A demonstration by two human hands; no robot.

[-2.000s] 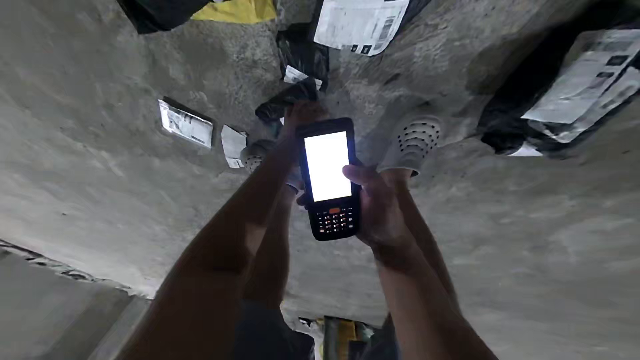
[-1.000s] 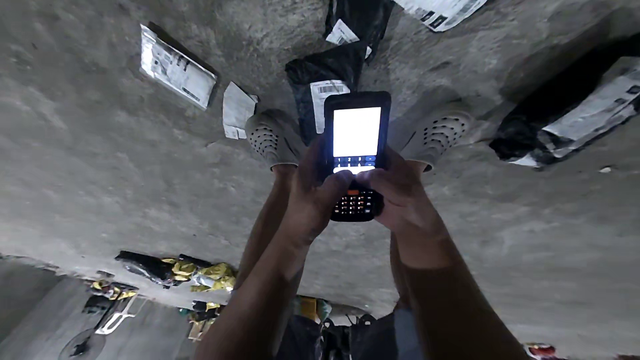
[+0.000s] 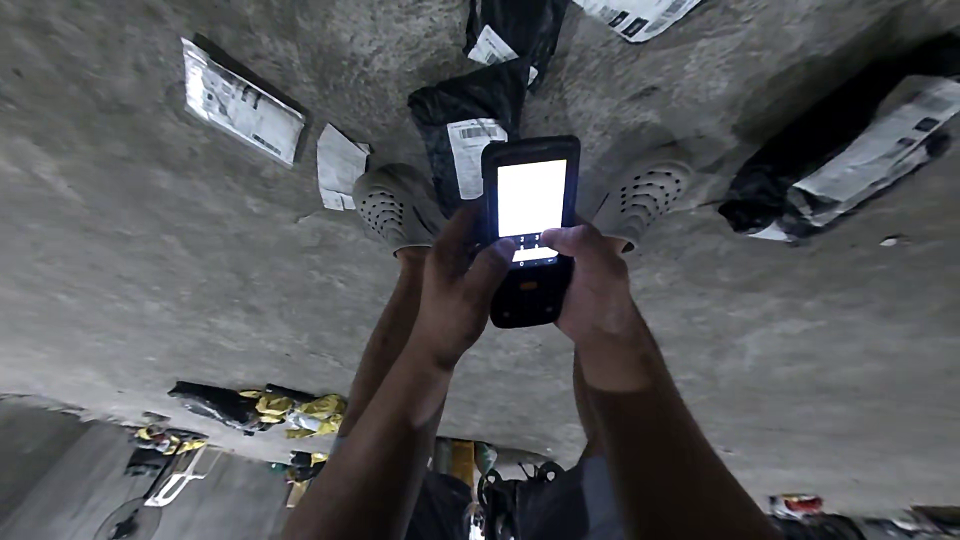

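Note:
A black handheld mobile computer [image 3: 528,296] with a lit screen and a keypad is gripped from both sides, in the middle of the view. My left hand [image 3: 461,289] holds its left side, thumb on the lower screen. On the right side my right hand [image 3: 596,277] holds it, thumb also over the on-screen number keys. Just beyond the device lies a black plastic mailing bag with a white label [image 3: 469,146], partly hidden behind it. Another black labelled bag [image 3: 525,30] touches its far end.
Clog shoes [image 3: 390,206] [image 3: 649,195] stand either side of the device. A white-grey parcel [image 3: 244,105] and a paper piece [image 3: 340,166] lie left, a long black parcel [image 3: 840,157] right, another packet [image 3: 637,15] at top. Yellow and black bags [image 3: 300,411] and a fan [image 3: 127,521] show lower left.
My left hand, near the bags two seconds ago, has come to the device, where both thumbs now rest. An on-screen keypad has appeared. The view has shifted.

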